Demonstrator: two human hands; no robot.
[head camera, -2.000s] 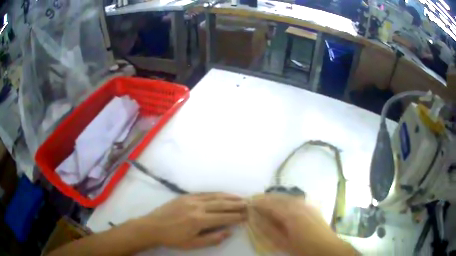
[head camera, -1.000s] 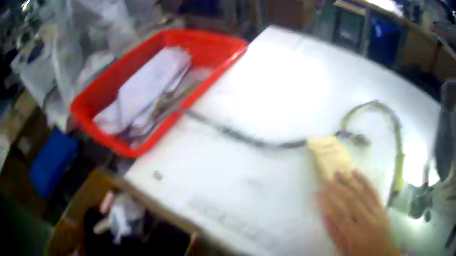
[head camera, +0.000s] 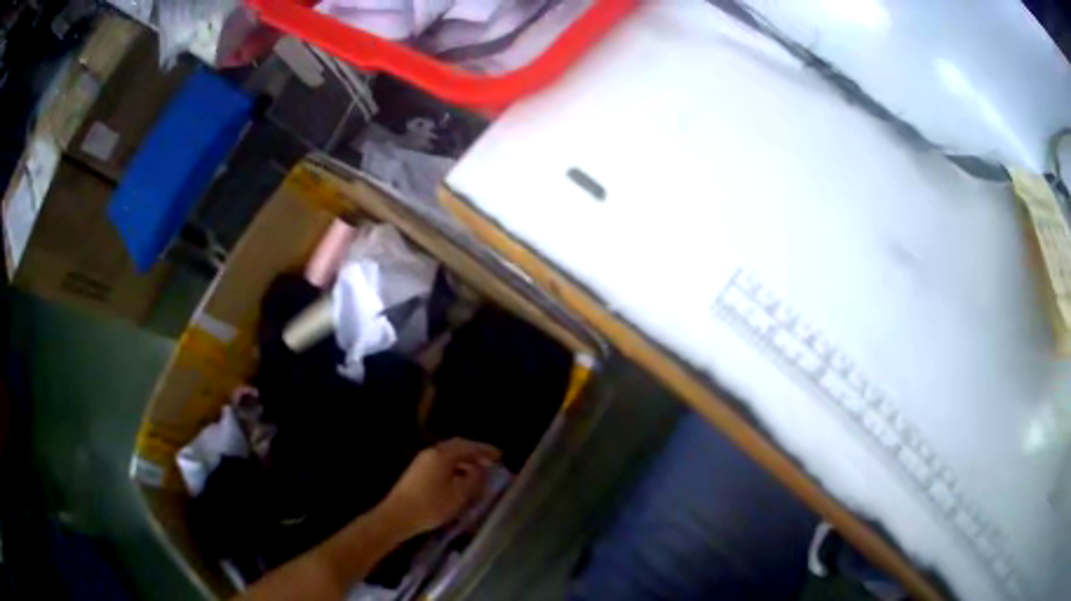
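Observation:
My left hand reaches into the open cardboard box left of the table. Its fingers are curled at the lower edge of black fabric; blur and dark cloth hide whether they grip it. More black pieces lie in the box, with white cloth, a pink cone and a cream cone. My right hand is not in view. The yellow slip lies at the table's right, by the end of the dark cord.
The white table has a wood-coloured edge and printed ruler marks. A small dark object lies near its corner. The red basket is at the top. A blue object and other boxes stand at the far left.
The view has swung left and down to the box. My left hand has moved from the table into the box. The right hand has left the view, leaving the yellow slip on the table.

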